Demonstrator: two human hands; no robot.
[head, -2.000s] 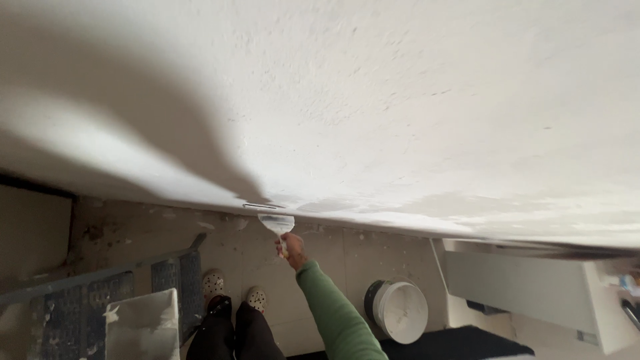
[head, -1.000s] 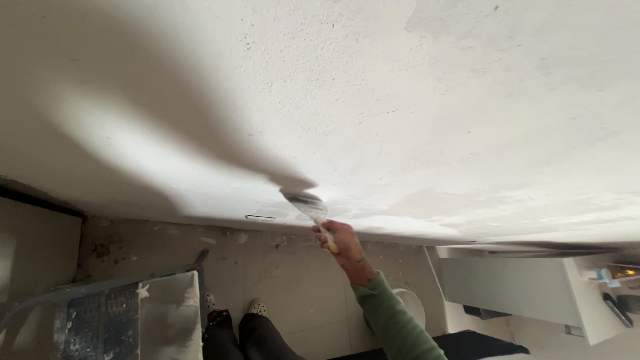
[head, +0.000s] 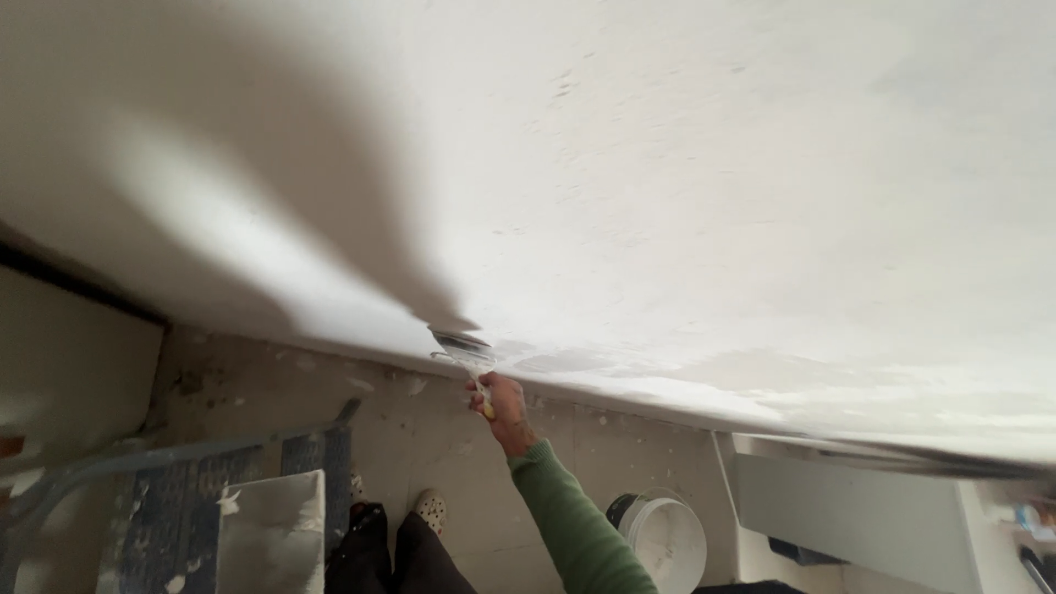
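Note:
My right hand (head: 505,406), in a green sleeve, grips the handle of a wide putty knife (head: 464,348). The blade lies against the lower part of a white wall (head: 660,206), and its edge meets a dark shadow there. Patches of damp-looking, greyer filler show on the wall to the right of the blade. My left hand is out of view. At the lower left a metal plastering plate or tray (head: 272,532), with white compound on its edges, is above a spattered blue platform.
The blue step platform (head: 177,495) with a grey rail stands lower left. A white bucket (head: 670,540) is on the tiled floor (head: 487,511) to the right of my feet in clogs (head: 431,510). A pale cabinet (head: 850,503) stands further right.
The hand with the putty knife moved up and right on the wall between the first and second frames, then back down and left. The bucket, partly covered by the arm one second ago, shows more fully.

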